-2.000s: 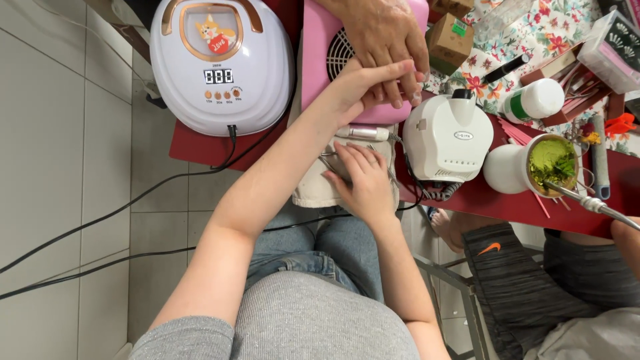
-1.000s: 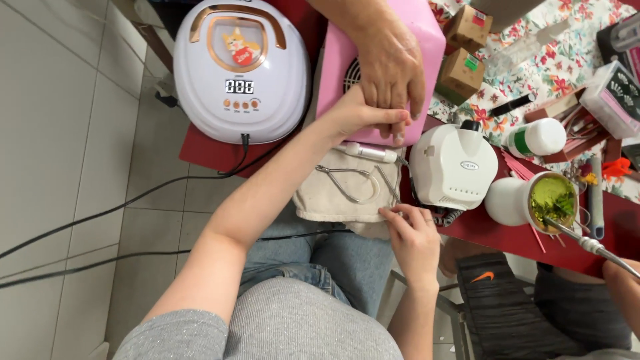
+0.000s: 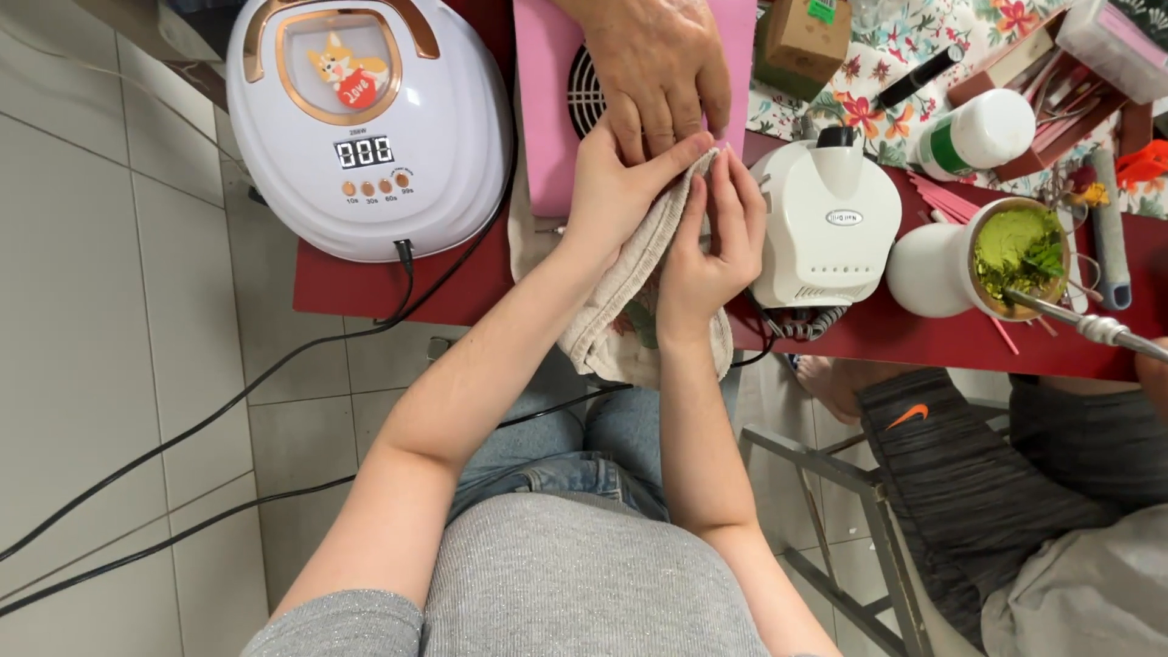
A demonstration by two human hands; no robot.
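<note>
My left hand [image 3: 625, 182] holds the fingers of another person's hand [image 3: 652, 73], which rests palm down over a pink nail dust collector [image 3: 547, 109]. A beige cloth towel [image 3: 620, 283] is bunched upward, with its edge folded between my two hands. My right hand [image 3: 716, 228] pinches that raised edge beside the other person's fingertips. The towel's lower part hangs over the red table edge. To the right of my right hand stands a white nail drill unit [image 3: 826, 219]. What lies beneath the towel is hidden.
A white nail lamp [image 3: 438, 164] stands at left, its black cable [image 3: 265, 374] trailing off the table. At right are a white jar [image 3: 995, 132], a cup of green herb with a metal straw [image 3: 1017, 255], and a cardboard box [image 3: 803, 46]. Another person sits at lower right.
My right hand has brought the towel's edge up from the table to the other person's fingers. The metal nippers seen on the towel a second ago are out of sight.
</note>
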